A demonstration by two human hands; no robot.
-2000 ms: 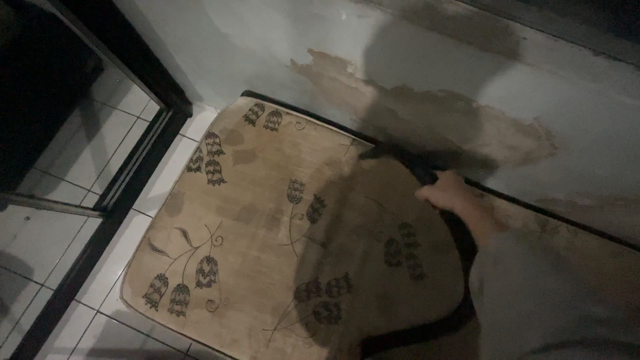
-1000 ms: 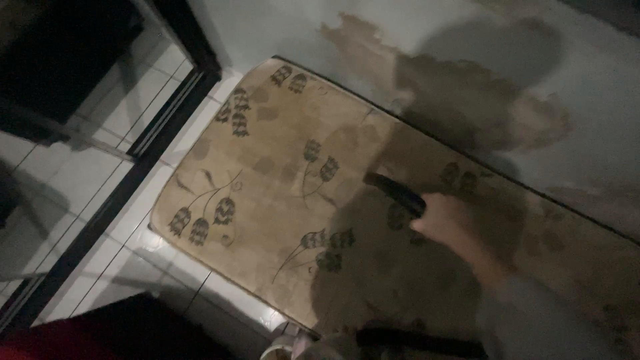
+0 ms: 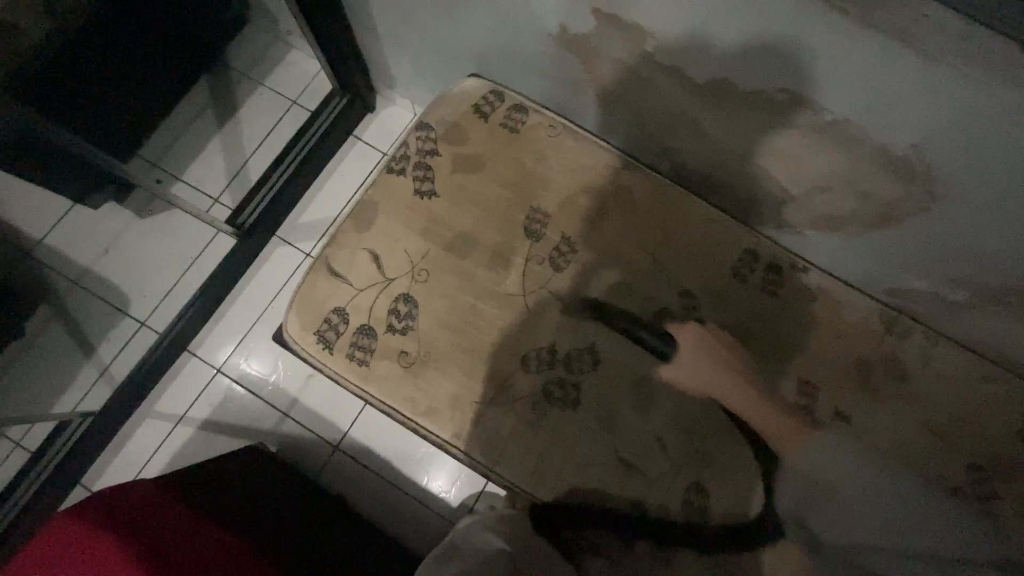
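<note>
My right hand point(image 3: 704, 360) is closed around a dark vacuum cleaner hose end or wand point(image 3: 628, 324), whose blurred tip points left over the middle of a mattress point(image 3: 448, 264). The mattress is beige with dark printed flowers and has several faint stains. From behind that hand a black hose point(image 3: 764, 480) curves down and back left across the near side of the mattress. A pale sleeve or cloth shows at the bottom edge beside the hose. My left hand cannot be made out there.
A stained, peeling wall point(image 3: 704, 120) runs along the mattress's far side. White floor tiles point(image 3: 320, 404) border its left end and near side. A dark-framed sliding door point(image 3: 264, 192) stands at the left. A red and black object point(image 3: 200, 512) lies at the lower left.
My right hand has moved the dark wand from the mattress's wall-side edge to over its middle. The view has shifted.
</note>
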